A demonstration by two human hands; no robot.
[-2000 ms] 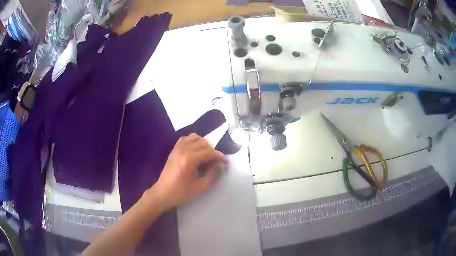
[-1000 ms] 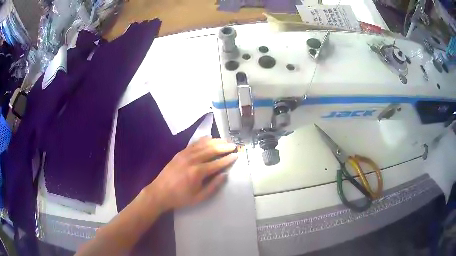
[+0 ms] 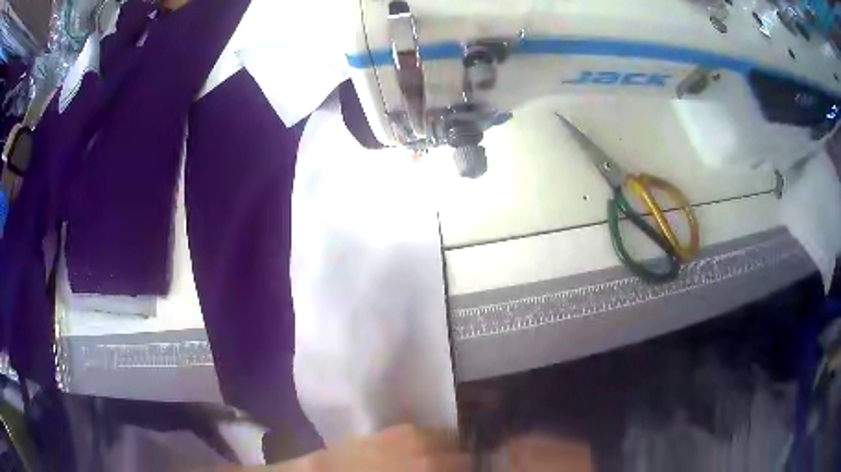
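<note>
A white panel (image 3: 369, 277) runs from the presser foot (image 3: 420, 152) down over the table's front edge, on top of a dark purple panel (image 3: 244, 249) that shows along its left side and near the needle. My left hand (image 3: 387, 450) is at the bottom edge of the picture, blurred and cut off, at the white panel's lower end; its grip is hidden. My right hand (image 3: 551, 455) is also only a blurred, cut-off patch at the bottom, right of the panel.
The white JACK sewing machine head (image 3: 590, 64) spans the upper right. Open scissors (image 3: 636, 217) with green and yellow handles lie right of the needle. More purple panels (image 3: 129, 203) are piled at the left. A printed scale (image 3: 553, 312) runs along the table's front.
My left hand has left the needle area and moved down to the panel's lower end. My right hand has come into view. The camera view has tilted down.
</note>
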